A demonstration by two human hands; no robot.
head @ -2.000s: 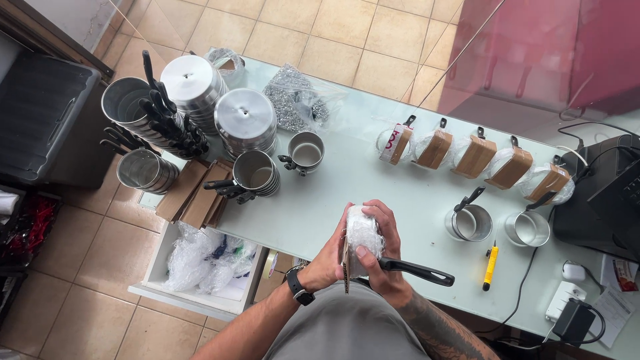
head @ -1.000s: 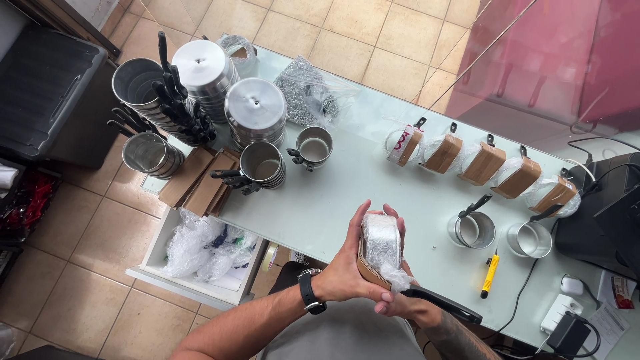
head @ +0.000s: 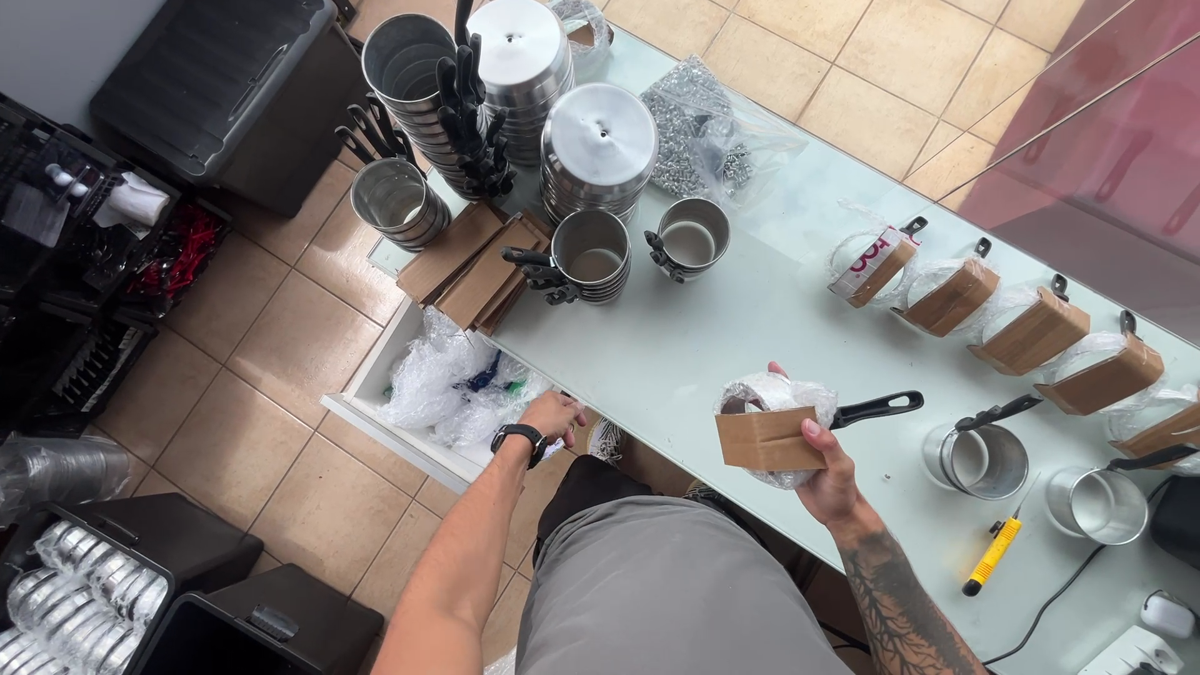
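Observation:
My right hand [head: 830, 469] holds a small pot wrapped in bubble wrap [head: 773, 394], with a folded cardboard piece [head: 771, 439] against its side and its black handle [head: 878, 409] pointing right. My left hand [head: 553, 419], wearing a black watch, is over the right part of an open white drawer [head: 370, 380] of bubble wrap [head: 441, 389]; its fingers are partly bent and I see nothing held. Flat cardboard pieces [head: 487, 267] lie at the table edge above the drawer. Several wrapped pots with cardboard [head: 1031, 330] stand in a row at the right.
Stacked metal pots [head: 600, 150] with black handles stand on the glass table [head: 647, 356], beside a bag of small metal parts [head: 694, 127]. Unwrapped pots [head: 984, 459], a yellow soldering-type tool or cutter [head: 994, 553] and a cable lie at the right. Black bins [head: 216, 94] stand on the floor.
My left hand has let go of the wrapped pot and moved left to the drawer. My right hand keeps the pot over the table. The view has shifted left.

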